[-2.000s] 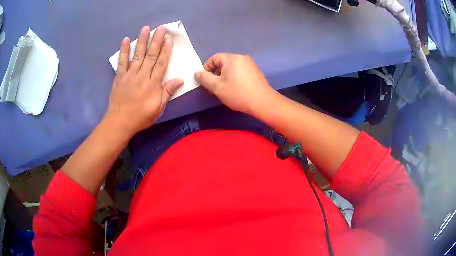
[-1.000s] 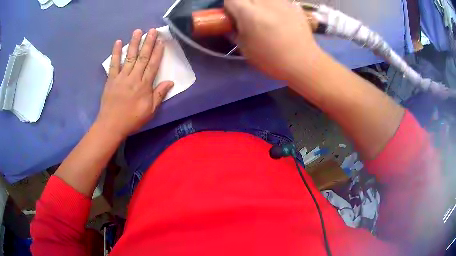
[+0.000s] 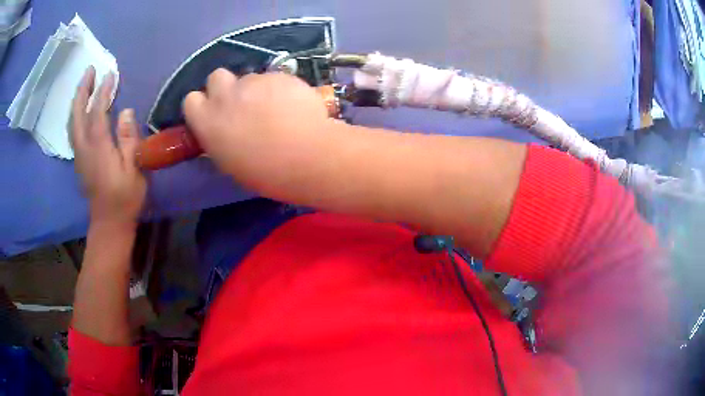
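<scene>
My right hand (image 3: 255,128) is closed around the orange-brown handle (image 3: 166,148) of the steam iron. The iron's black body (image 3: 232,66) with its pale metal rim is over the table beyond the hand, tip to the left; its underside is hidden. My left hand (image 3: 108,158) is at the near right edge of the stack of white pieces (image 3: 58,93), fingers apart and partly over it. Nothing shows held in it, though its palm side is hidden. No single white piece is visible apart from the stack; whether one lies under the iron cannot be seen.
The whitish wrapped steam hose (image 3: 479,100) runs from the iron off to the right. Other pale pieces (image 3: 11,19) are at the top left corner. The blue-violet table cover (image 3: 464,31) spans the view. Cloth (image 3: 680,62) hangs at the right.
My right hand took hold of the iron and has moved left with it. My left hand has moved left from the single white piece to the stack; that piece is no longer visible in its place.
</scene>
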